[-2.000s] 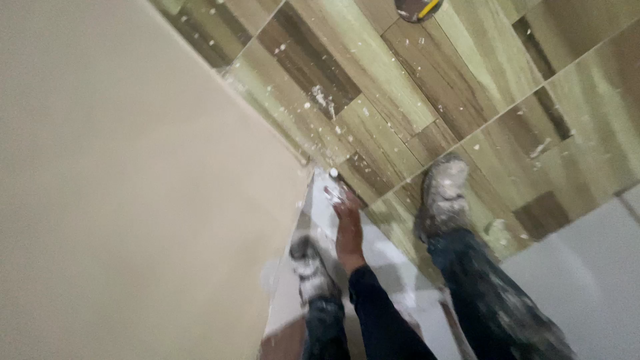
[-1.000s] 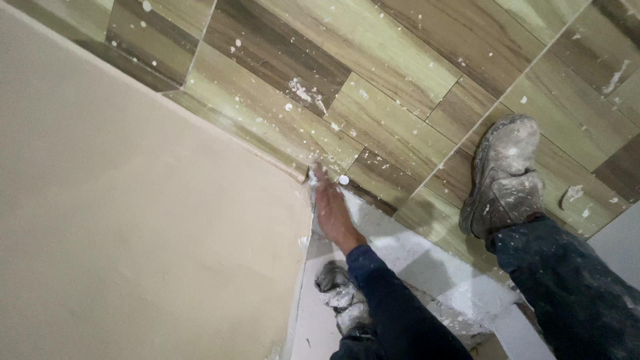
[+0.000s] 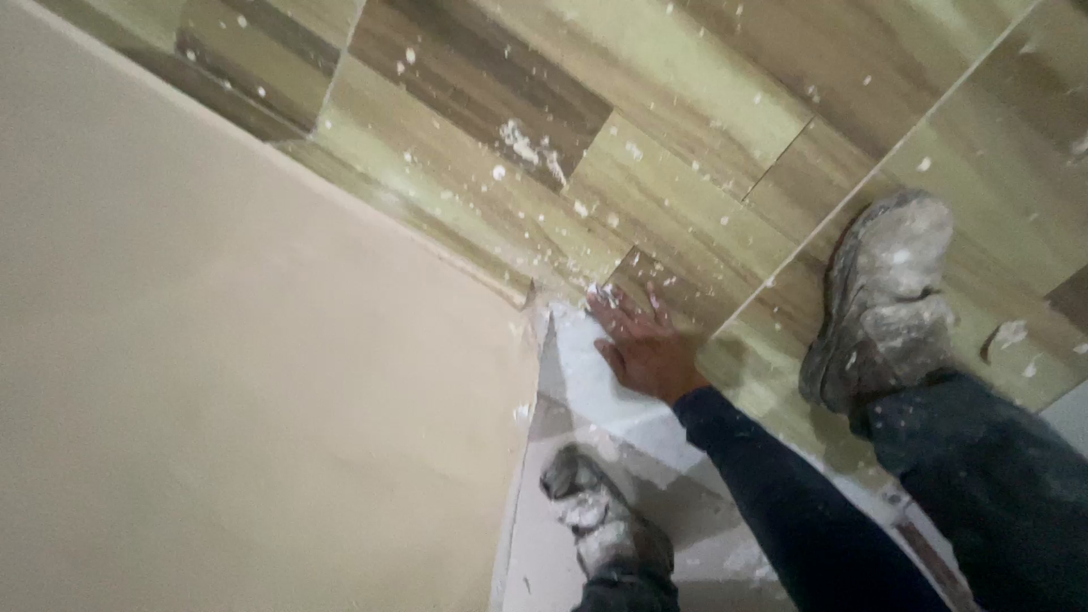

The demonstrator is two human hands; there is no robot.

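Observation:
My right hand (image 3: 650, 353) lies palm down with its fingers spread, in a dark blue sleeve. Its fingertips carry white paste and rest on the wood-look floor tiles (image 3: 705, 212), just beyond the edge of a white floor strip (image 3: 586, 365). Nothing shows in its grasp, though the underside is hidden. Left of the fingers is the lower corner of a beige wall (image 3: 340, 340), with rough white filler (image 3: 552, 306) at its foot. My left hand is out of view.
A dusty work shoe (image 3: 892, 297) stands on the tiles to the right. A second dusty shoe (image 3: 595, 510) is on the pale floor, close to the wall. White spatters and a larger smear (image 3: 527, 149) mark the tiles. A baseboard (image 3: 408, 212) runs along the wall.
My right hand has moved right, from the wall corner onto the nearby tiles, and its fingers have spread. The view has come closer since the oldest frame.

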